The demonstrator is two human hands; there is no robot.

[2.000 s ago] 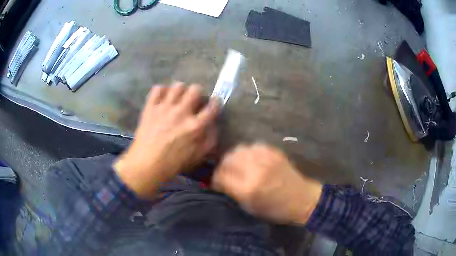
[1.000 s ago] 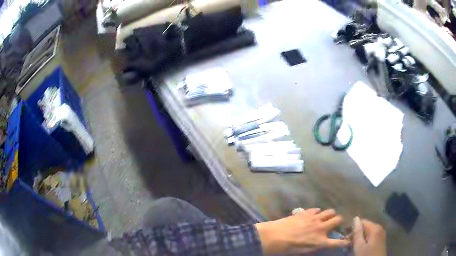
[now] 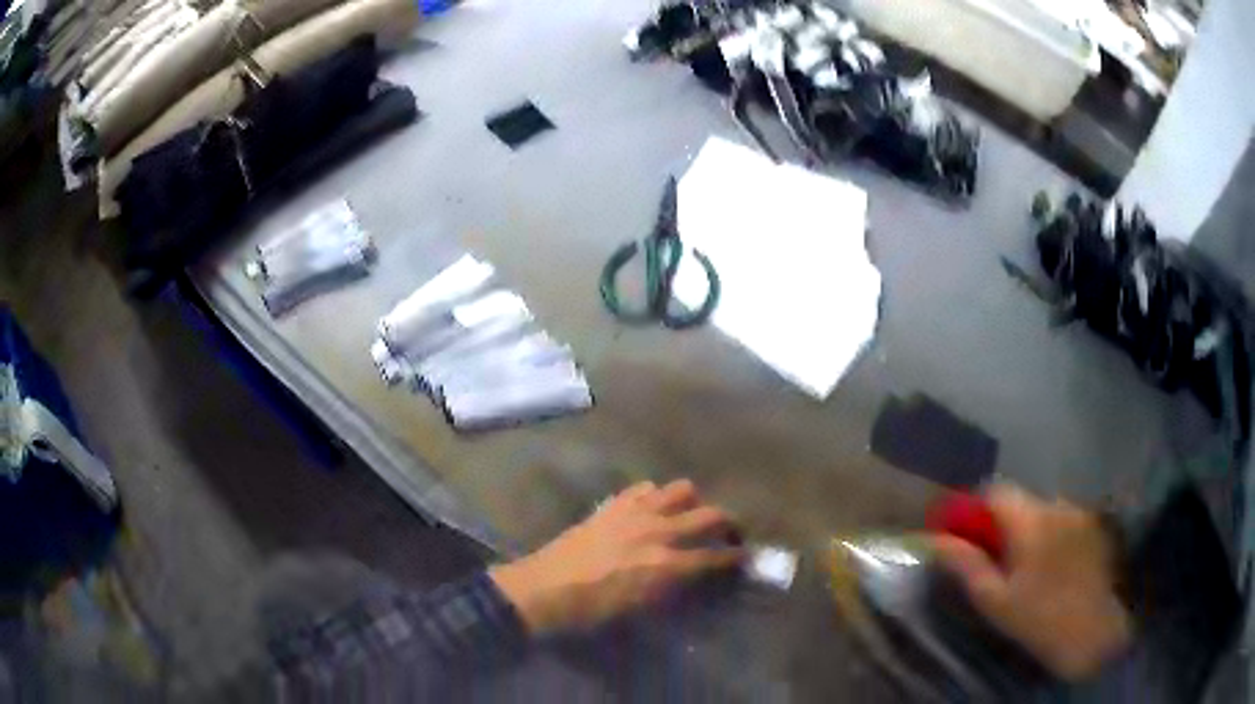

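Note:
My left hand (image 3: 626, 553) lies palm down at the near edge of the grey table (image 3: 592, 151), fingers pointing right. A small white end of a strip (image 3: 772, 565) shows just right of its fingertips; the rest is hidden under the hand. My right hand (image 3: 1053, 585), blurred, grips the electric iron (image 3: 888, 585) by its dark handle with a red part (image 3: 969, 523). The iron's silver body and yellowish rim are right of the white strip, with a gap between. A low pile of dark fabric pieces (image 3: 933, 440) lies beyond the iron.
Fanned white strips (image 3: 482, 351) and a smaller bundle (image 3: 314, 255) lie at left. Green-handled scissors (image 3: 661, 282) touch white sheets (image 3: 785, 255) at centre. A small dark piece (image 3: 519, 124) lies farther off. Black bundles (image 3: 840, 90) stand at the far right; rolls (image 3: 262, 151) at far left.
The view has swung right. My right hand has left the strip beside my left hand and taken hold of the iron. My left hand stays low on the table.

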